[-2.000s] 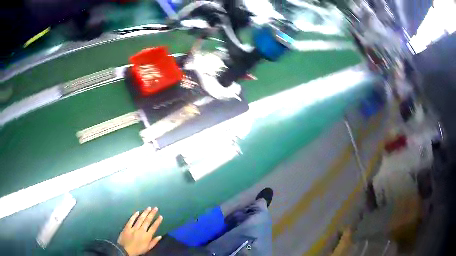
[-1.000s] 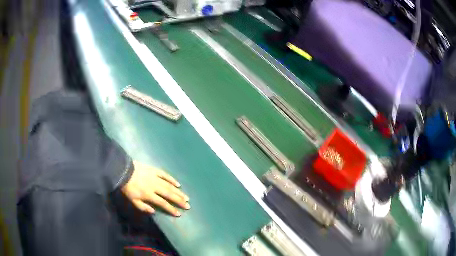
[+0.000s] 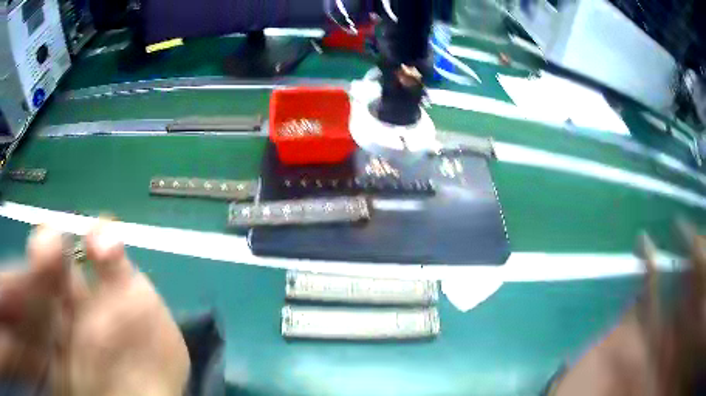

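Observation:
My left hand [image 3: 101,332] is raised at the lower left, blurred; a bit of a carrier strip shows between its fingers, held or behind them, I cannot tell. My right hand [image 3: 642,348] is blurred and cut off at the right edge, fingers apart, nothing seen in it. A carrier strip [image 3: 298,211] lies over the left part of the black work mat [image 3: 457,228]. Another strip [image 3: 203,188] lies left of it. Two pale strips [image 3: 361,322] lie parallel in front of the mat. A dark slotted strip [image 3: 395,186] and small metal components [image 3: 379,167] are on the mat.
A red parts bin [image 3: 313,147] with small parts stands at the mat's back left. Beside it is the inspection camera [image 3: 402,93] with its white ring. A white scrap [image 3: 471,290] lies at the mat's front. White machines stand at both far corners.
The view has swung round to face the mat squarely. My left hand, earlier flat on the bench, is now raised. My right hand has come into view at the right.

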